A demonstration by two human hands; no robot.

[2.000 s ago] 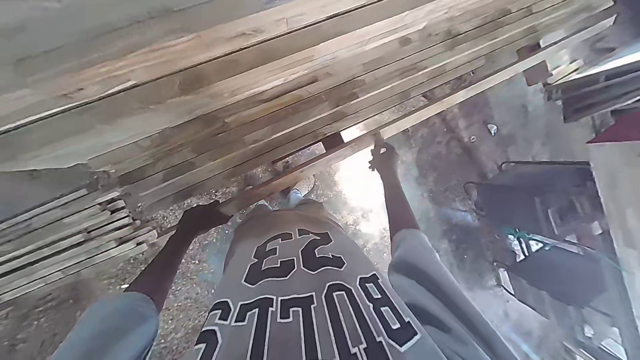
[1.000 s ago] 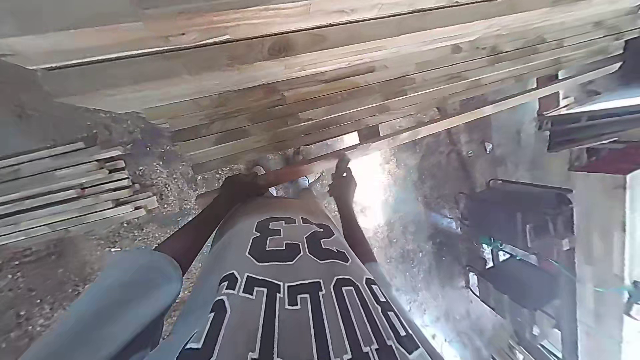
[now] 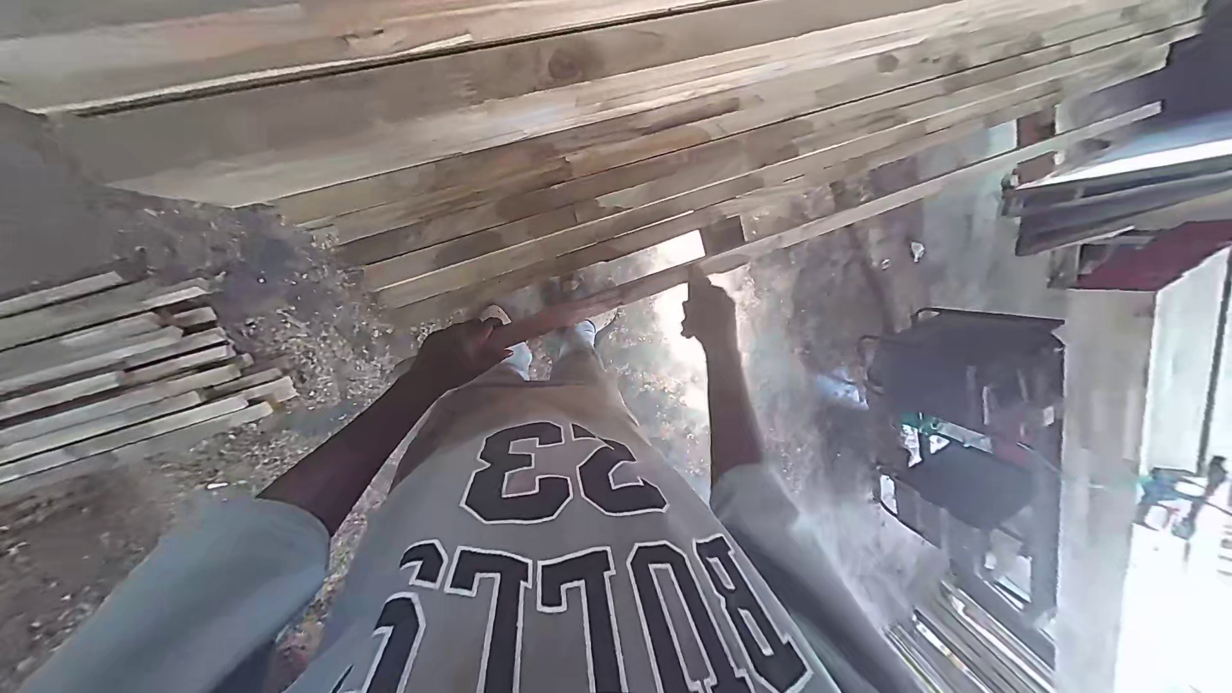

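Note:
A long, narrow wooden board runs from near my waist up toward the right, close to the front edge of a large pile of wooden planks. My left hand is shut on the near end of this board. Farther along it, my right hand grips the board from below, its fingers partly hidden. A dark crosspiece shows between the pile and the board, just above my right hand.
Several shorter wooden strips lie stacked on the ground at the left. A black-framed object stands at the right, beside a pale post. My feet are on littered ground below the board. More strips lie at the lower right.
The view has shifted. Both hands stay on the board; since two seconds ago, the gap between the board's right part and the pile looks wider.

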